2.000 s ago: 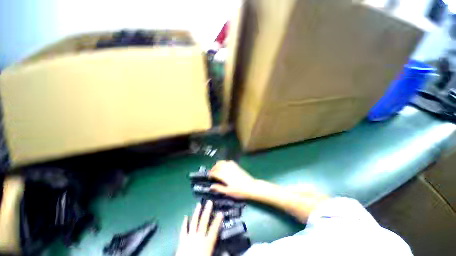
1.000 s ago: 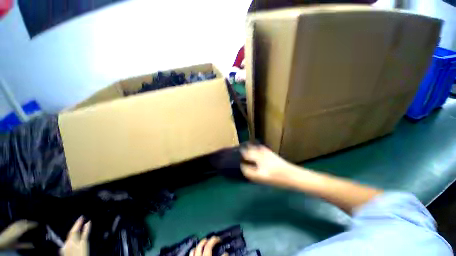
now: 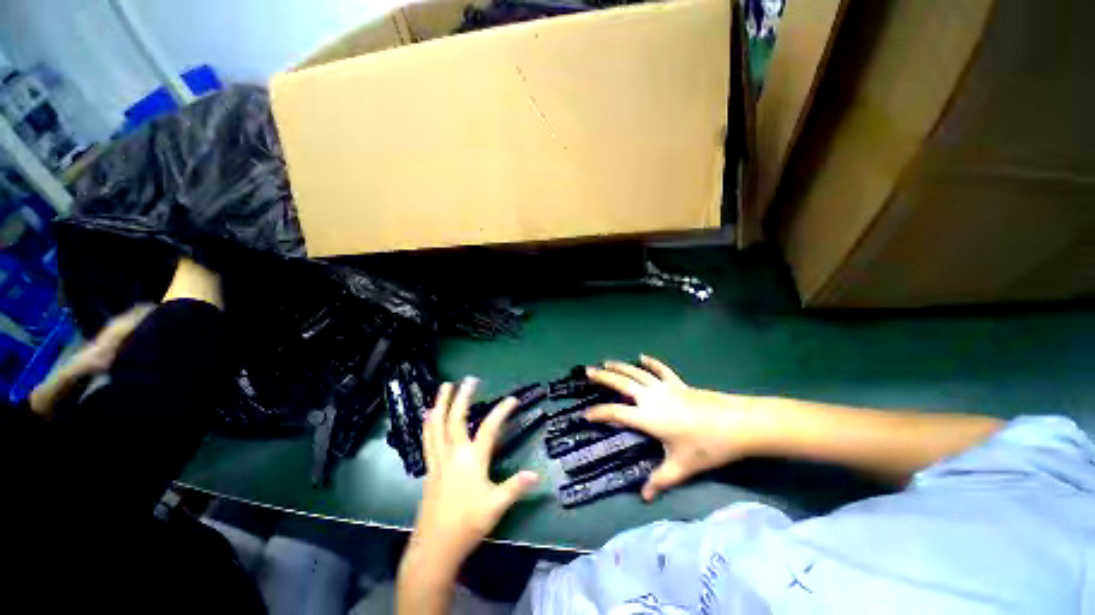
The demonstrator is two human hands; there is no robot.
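Note:
Several black plastic housing strips (image 3: 600, 454) lie side by side in a row on the green bench top. My right hand (image 3: 672, 421) is spread over the right ends of this row, fingers at its far side and thumb by the nearest strip. My left hand (image 3: 462, 481) is spread with fingers apart, left of the row. Its fingers partly cover strips between the hands. More strips (image 3: 406, 421) lie just left of it, beside the jumbled loose parts pile (image 3: 324, 360). Neither hand visibly lifts a part.
A tan carton (image 3: 504, 138) with black parts inside stands behind the pile. A black plastic bag (image 3: 216, 156) is at its left. A second carton (image 3: 949, 180) stands at right. A beaded strap (image 3: 682, 284) lies at the first carton's foot. A co-worker's black-sleeved arm (image 3: 180, 348) reaches in from the left.
My right hand has come back from near the cartons' foot to the strips. My left hand now shows fully, spread beside the row. The view has turned left and down.

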